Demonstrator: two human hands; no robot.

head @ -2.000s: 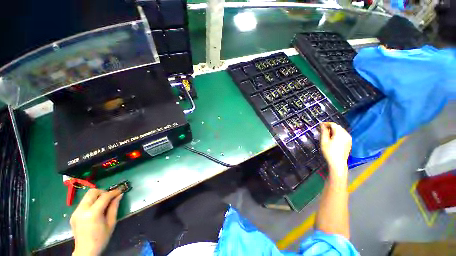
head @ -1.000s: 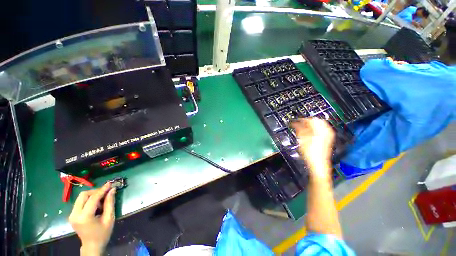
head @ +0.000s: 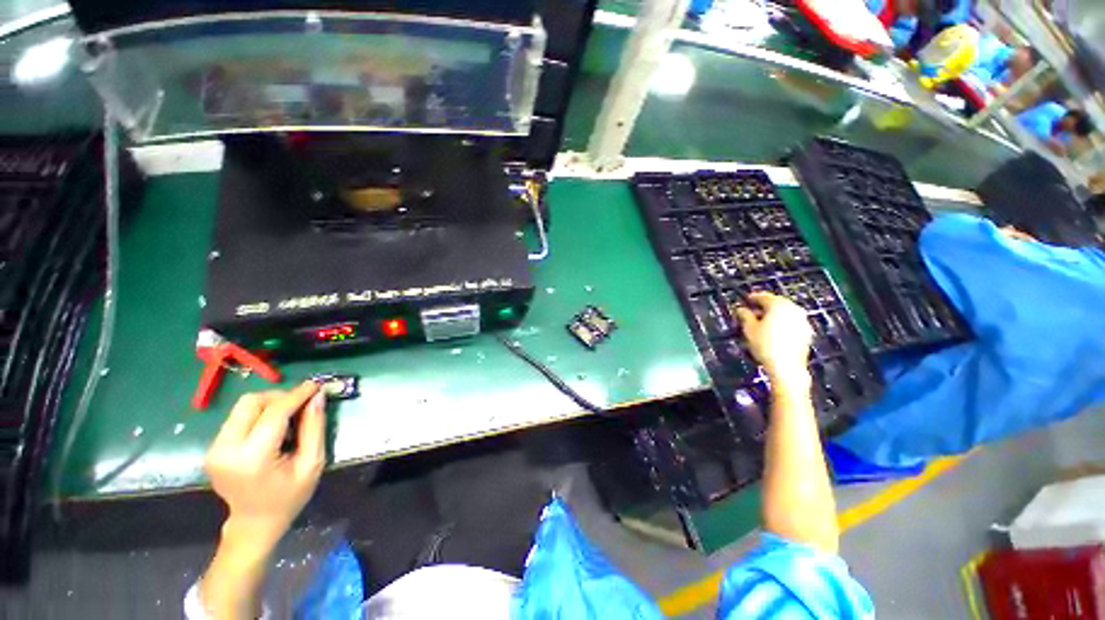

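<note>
My left hand holds a small module, dark with a silver part, by its edge just above or on the bench in front of the black machine. My right hand is over the black blister tray at the right, fingertips down at its pockets; whether they pinch something cannot be told. Small modules fill several pockets. Another small module or group of modules lies on the green mat between the machine and the tray.
Red-handled nippers lie at the machine's left front corner. A black cable runs along the bench. A clear guard stands above the machine. A second tray stack and a person in blue are at the right. Black trays stand at left.
The view has turned, so the bench has shifted right. Dark modules now lie on the mat right of the machine. My right hand went along the tray and is over its middle pockets. My left hand keeps its module.
</note>
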